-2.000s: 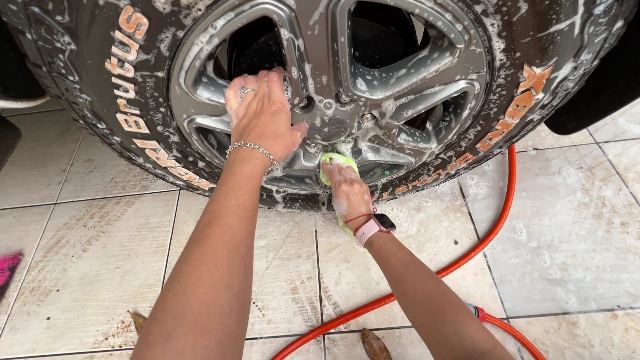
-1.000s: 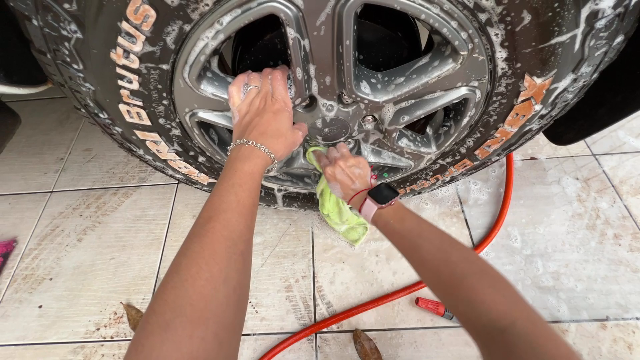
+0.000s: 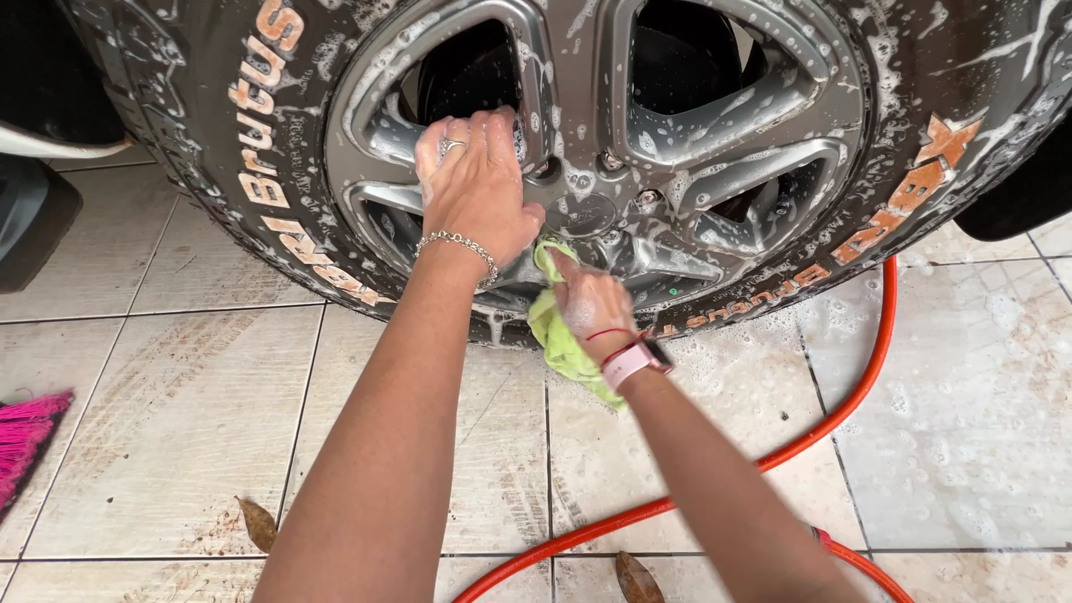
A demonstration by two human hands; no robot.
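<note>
A soapy alloy wheel rim [image 3: 578, 126] with a center cap [image 3: 580, 215] sits inside a black tire [image 3: 289, 201] with raised orange lettering. Ringed and braceleted, my left hand [image 3: 477, 188] grips a spoke at the left, its fingertips hidden at the opening's edge. Below the center cap, my right hand [image 3: 593, 306] presses a wet lime-green cloth [image 3: 557, 335] against the rim with its fingers. The cloth's loose end hangs down over the tire's lower edge to the tiles. Foam covers parts of the right hand.
An orange hose [image 3: 863, 389] curves over the tiled floor [image 3: 209, 402] at the right and passes under my right forearm. Pink broom bristles [image 3: 25, 435] lie at the left edge. Dry leaves [image 3: 258, 523] rest near the bottom. Foamy water spreads over the tiles at the right.
The green cloth, mostly bunched under my right hand two seconds ago, now hangs lower. My right hand has shifted slightly around the lower rim; my left hand stays on the spoke.
</note>
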